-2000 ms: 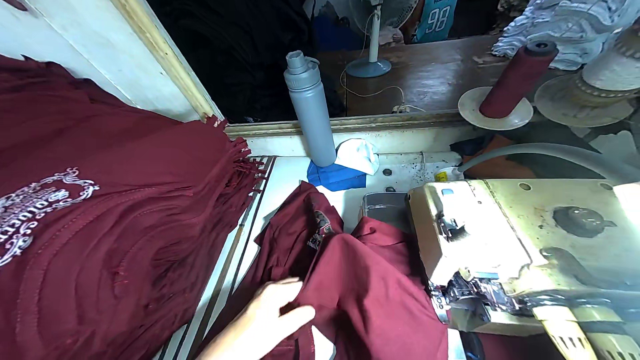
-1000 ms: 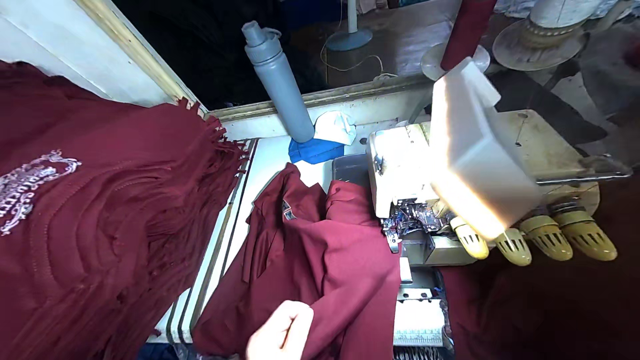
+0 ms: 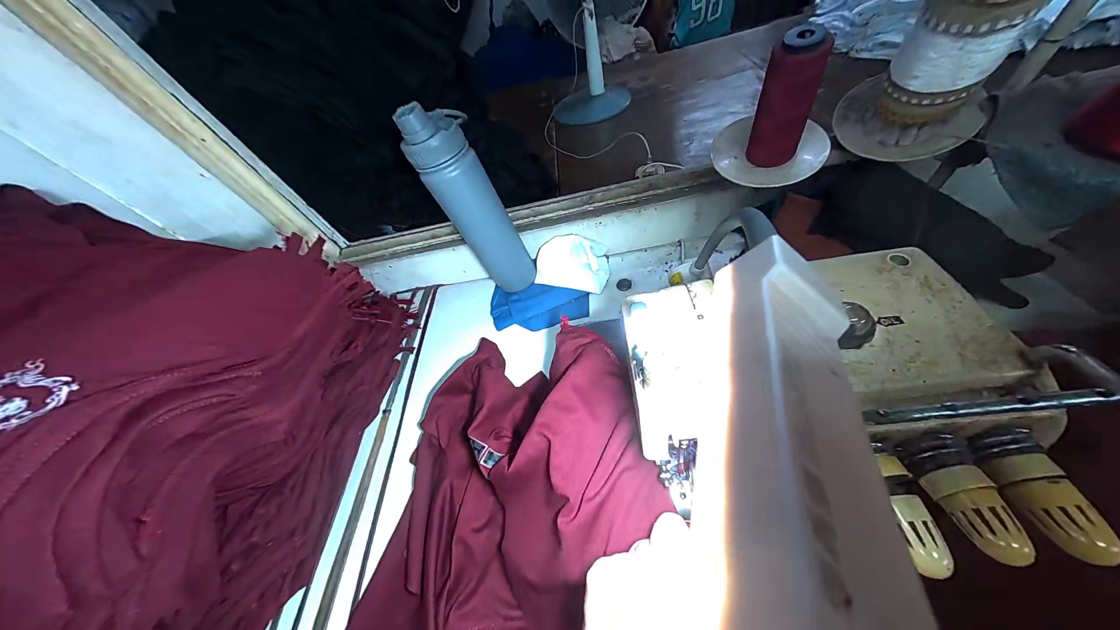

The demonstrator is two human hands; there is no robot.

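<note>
A maroon garment [image 3: 560,490] with a small woven label lies bunched on the white table, its right side against the sewing machine [image 3: 927,324]. My left hand [image 3: 639,569], strongly overexposed, is on the garment's lower right part beside the needle area; its fingers cannot be made out well enough to tell whether they grip the cloth. A translucent white plastic piece [image 3: 787,455] covers much of the machine's front. My right hand does not show.
Stacked maroon garments [image 3: 175,420] with white embroidery fill the left. Behind the work stand a grey-blue bottle [image 3: 472,206], a blue cloth [image 3: 538,306], a white cloth [image 3: 573,262], a maroon thread cone [image 3: 790,96] and a fan base [image 3: 592,105]. Yellowish tension knobs [image 3: 980,507] line the machine's front.
The left hand has moved right across the garment, to the machine's needle area. The plastic piece, absent two seconds ago, now stands large before the machine. The view has shifted.
</note>
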